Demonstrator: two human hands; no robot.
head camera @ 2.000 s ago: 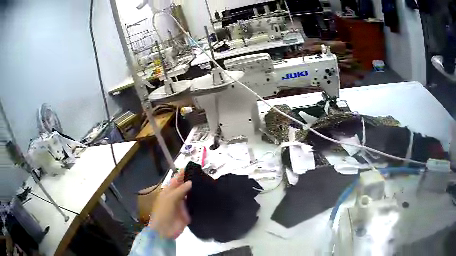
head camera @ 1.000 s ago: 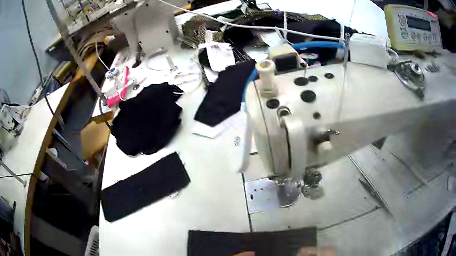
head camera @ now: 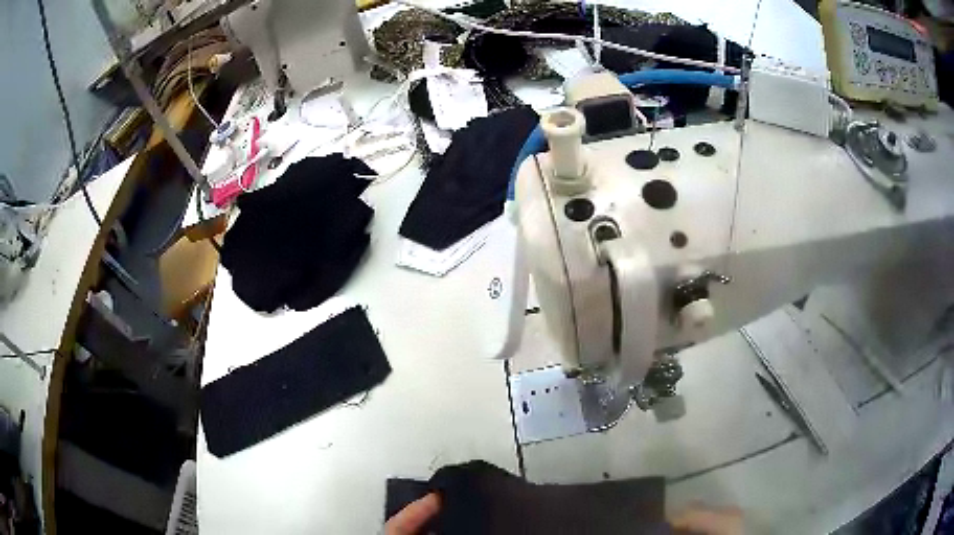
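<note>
A dark fabric piece (head camera: 565, 507) lies at the table's front edge, cut off by the bottom of the picture. My left hand (head camera: 415, 514) shows only as fingertips at its left part, where a darker piece bulges up on top of it. My right hand (head camera: 709, 519) shows as blurred fingers at its right end. The cream sewing machine head (head camera: 586, 282) stands just beyond, with its needle plate (head camera: 549, 405) and presser foot (head camera: 617, 402) above the fabric piece in the picture. The lower parts of both hands are out of the picture.
A ribbed dark rectangle (head camera: 298, 381) lies at left, with a jagged black stack (head camera: 298, 235) beyond it. Angular dark pieces (head camera: 471, 178) lie on a white pattern (head camera: 445, 254). Snips (head camera: 779, 395) and a thin stick (head camera: 787, 387) lie right of the needle. A control panel (head camera: 882, 52) stands behind.
A darker piece now bulges up over the left part of the front fabric piece, with my left fingertips at it. My left hand shows further left than before. The view has shifted slightly.
</note>
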